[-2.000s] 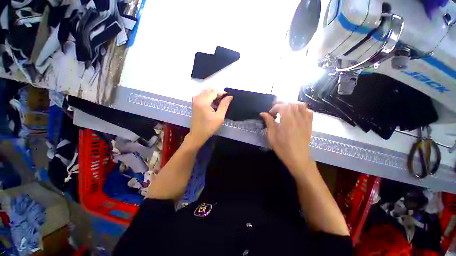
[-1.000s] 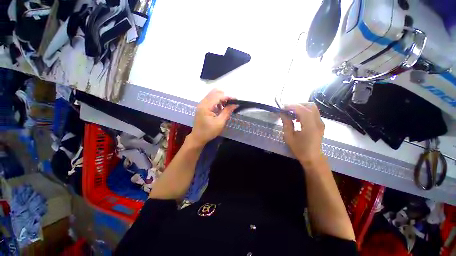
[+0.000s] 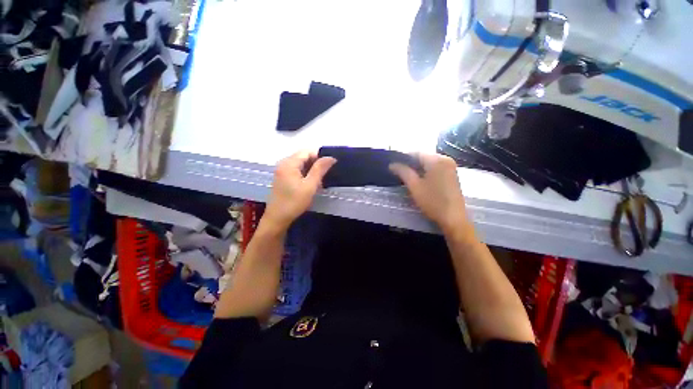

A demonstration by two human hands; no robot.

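Note:
A black fabric piece (image 3: 363, 167) is held flat and level between both hands, over the table's front edge. My left hand (image 3: 295, 185) grips its left end, thumb on top. My right hand (image 3: 435, 185) grips its right end, thumb on top. The fingers behind the piece are partly hidden. Black pieces with a stepped outline (image 3: 308, 106) lie on the white table behind my left hand. A fanned pile of black pieces (image 3: 574, 148) lies to the right, partly under the machine head.
The white sewing machine (image 3: 608, 91) stands at the upper right. Scissors (image 3: 637, 220) lie at the right front edge. Offcuts (image 3: 125, 64) are heaped at the upper left. A red basket (image 3: 140, 285) of scraps is below the table; more red basket parts show at the lower right.
The held piece was flat, then edge-on and slightly bowed a second ago, and now shows its flat face again. Both hands still hold its ends. The camera view has shifted.

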